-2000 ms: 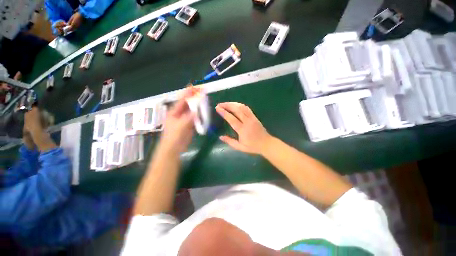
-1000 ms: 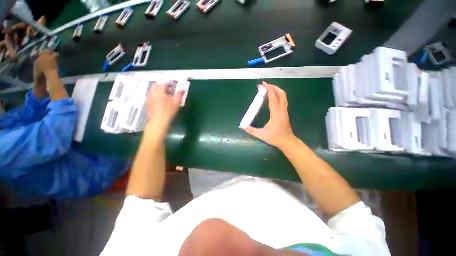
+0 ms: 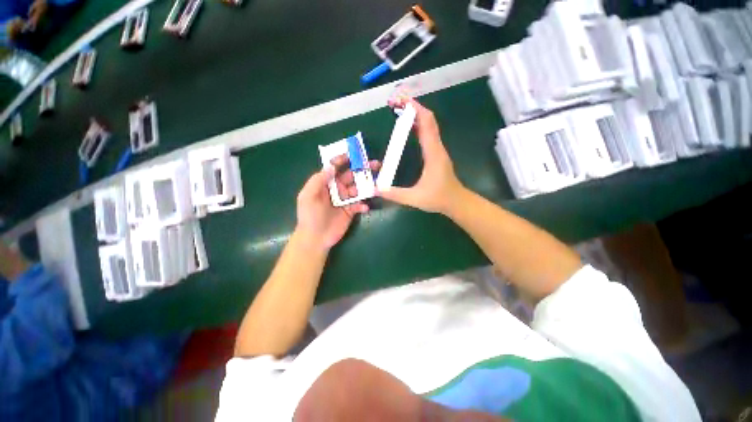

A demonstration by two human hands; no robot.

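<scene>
My left hand, bare, holds a white front cover with its window facing up. A bright blue piece shows at the cover's upper right; I cannot tell which part it is attached to. My right hand, bare, grips a white shell on edge between thumb and fingers, just right of the cover. Small reddish parts show at its top end. The shell's inside is hidden. I cannot tell whether the two parts touch.
Front covers are stacked at left, larger stacks of white pieces at right. A pale rail separates the bench from the belt, where half-assembled units lie. A blue-sleeved person is at left.
My left hand has left the left stack and moved right with a front cover in it. My right hand still holds the shell. The view has shifted and tilted.
</scene>
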